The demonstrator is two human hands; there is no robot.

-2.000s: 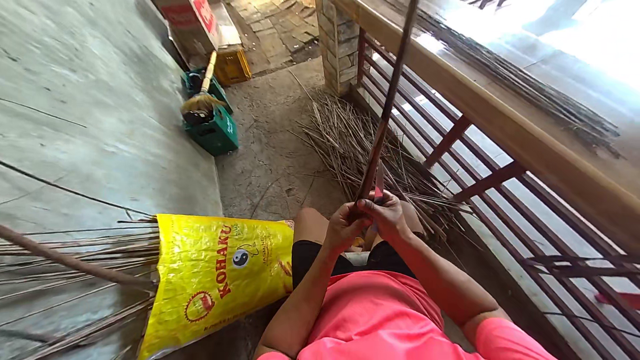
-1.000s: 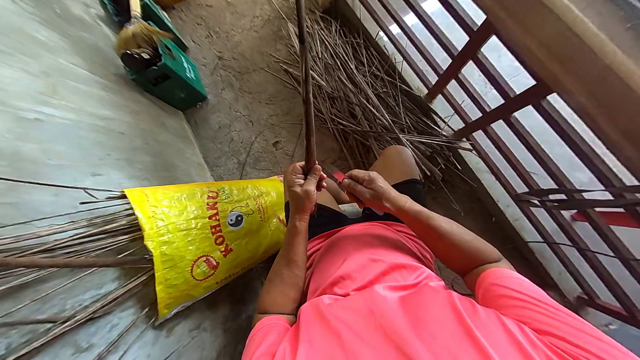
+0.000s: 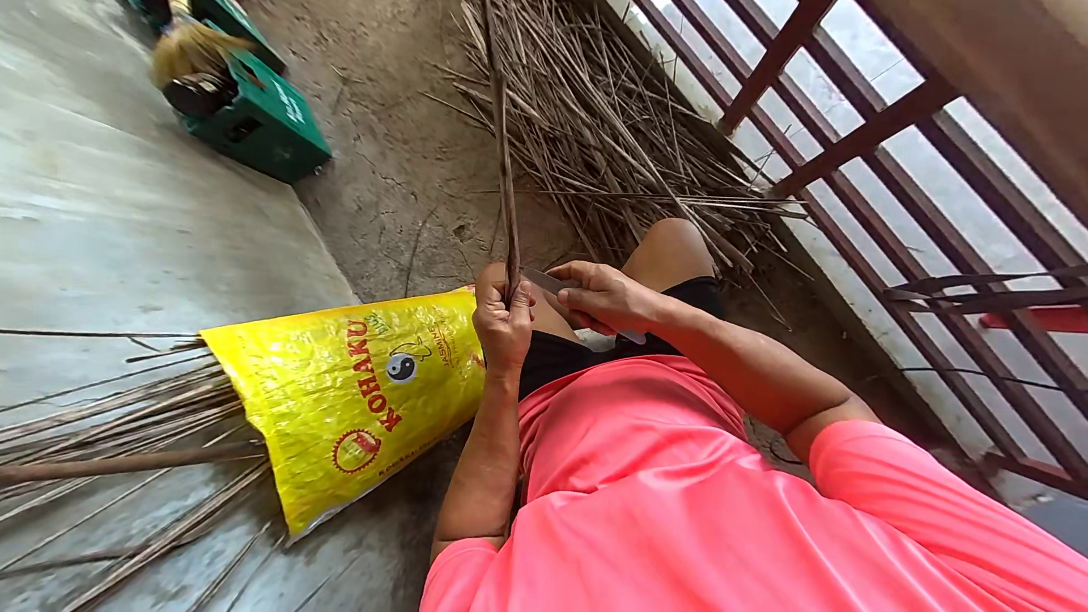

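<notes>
My left hand (image 3: 504, 325) grips the lower end of a long, thin brown stalk (image 3: 503, 161), which looks like a dried palm midrib and stands away from me. Just to its right, my right hand (image 3: 608, 297) is closed on a knife (image 3: 546, 280). The blade points left toward the stalk, close to my left hand; whether it touches cannot be told. Most of the knife's handle is hidden by my fingers. Both hands are above my lap.
Dried stalks (image 3: 595, 127) lie heaped on the ground ahead. On the left, a yellow woven sack (image 3: 314, 382) holds more stalks (image 3: 127, 425). A green plastic crate (image 3: 272, 127) with a brush-like broom (image 3: 200, 53) stands by the wall. A brown slatted railing (image 3: 850, 153) runs along the right.
My hands were together on the stalk two seconds ago; now my right hand is apart from my left, with the knife blade in sight. The view has shifted downward.
</notes>
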